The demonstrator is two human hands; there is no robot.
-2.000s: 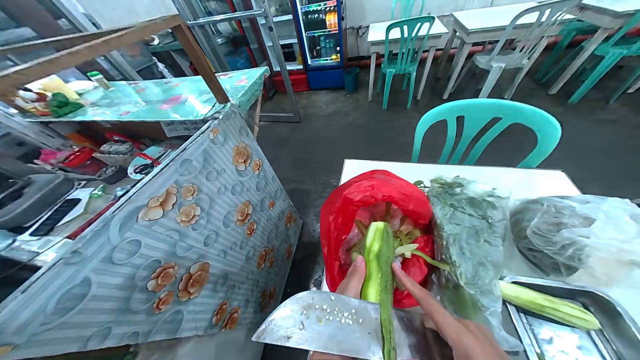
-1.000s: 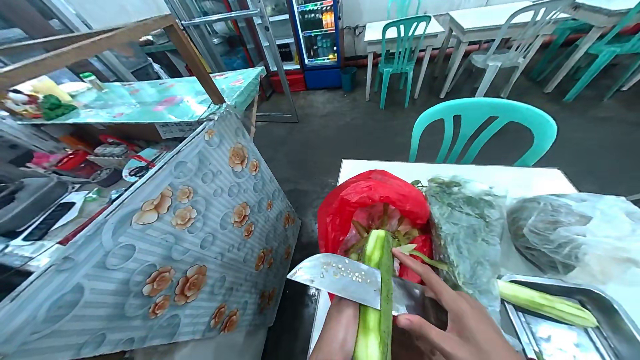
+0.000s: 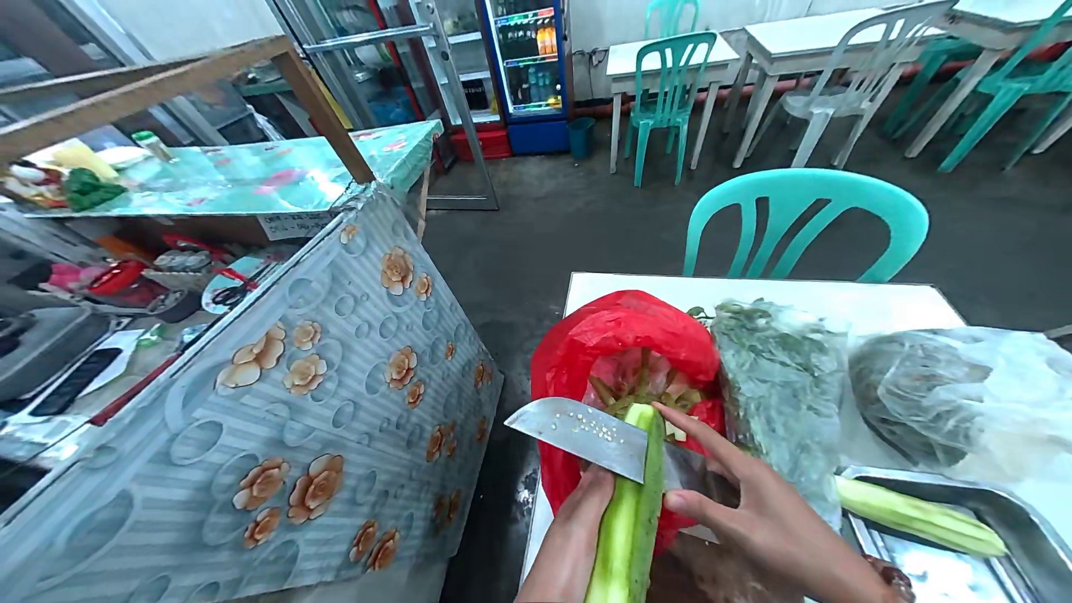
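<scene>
A long green vegetable, partly peeled and pale on one side (image 3: 621, 536), points away from me over the table. My left hand (image 3: 574, 536) holds it from the left. My right hand (image 3: 737, 494) grips a wide-bladed kitchen knife (image 3: 586, 434), whose blade lies across the vegetable and bears small pale specks; its handle is mostly hidden by the fingers. My right index finger touches the vegetable near its far end. Just beyond is an open red plastic bag (image 3: 624, 322) holding green and brownish scraps. A peeled vegetable (image 3: 921, 515) lies in a metal tray (image 3: 1026, 519) at the right.
Right of the red bag, a clear bag of leafy greens (image 3: 779, 377) and another filled plastic bag (image 3: 930, 394) rest on the white table (image 3: 871, 301). A teal plastic chair (image 3: 808, 209) stands behind it. A counter front with a flowered cover (image 3: 335, 402) is at the left.
The knife blade has moved up from low on the vegetable to across its far part. My left hand has shifted down along the vegetable's left side.
</scene>
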